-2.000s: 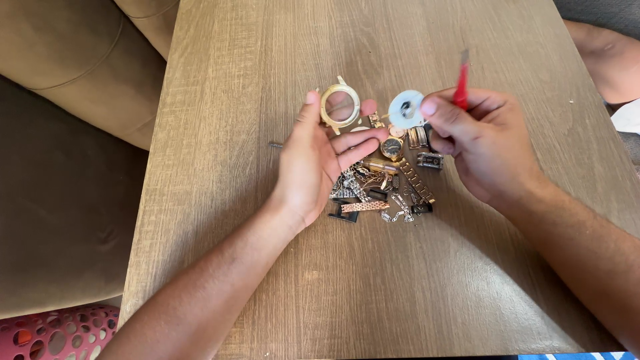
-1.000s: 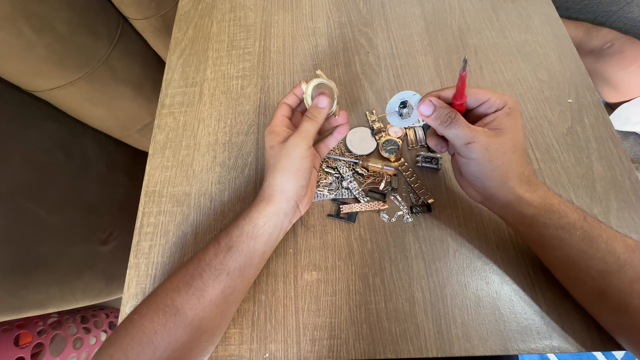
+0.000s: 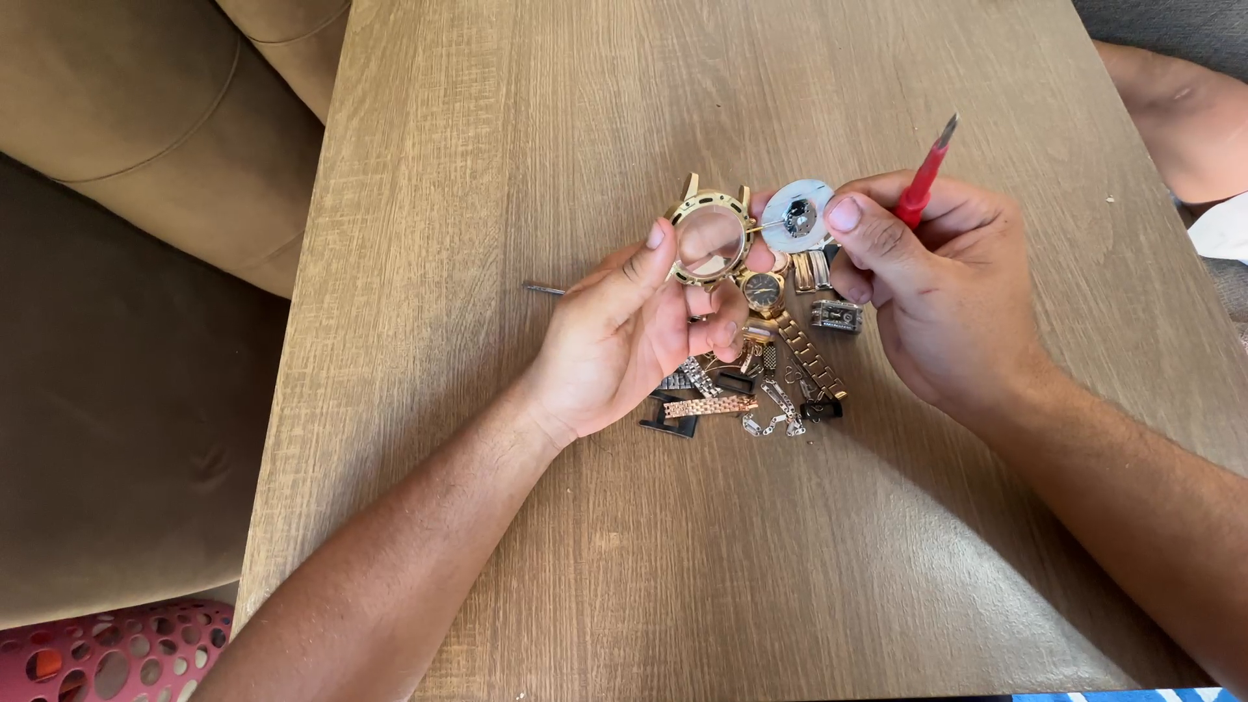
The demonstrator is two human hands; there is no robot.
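My left hand (image 3: 634,322) grips a gold-coloured watch case (image 3: 676,273), an open ring with lugs, between thumb and fingers. Close to its right side, my right hand (image 3: 941,283) pinches a pale watch dial (image 3: 780,200) with a small movement (image 3: 800,218) at its middle; a thin stem points from it towards the case. The same hand also holds a red screwdriver (image 3: 918,190), tip up. Below the hands lie a gold watch with a dark dial (image 3: 761,291), a rose-gold bracelet piece (image 3: 710,408), a silver chain (image 3: 783,405) and a silver rectangular watch part (image 3: 837,315).
The wood-grain table (image 3: 604,585) spans the view. A thin metal rod (image 3: 543,288) lies left of the parts pile. A brown sofa (image 3: 127,322) borders the table's left edge, with a pink perforated basket (image 3: 117,648) below. Another person's bare limb (image 3: 1175,127) shows at the far right.
My left hand has moved right with the watch case, from well left of the dial to close beside it. My right hand has kept hold of the dial and the screwdriver.
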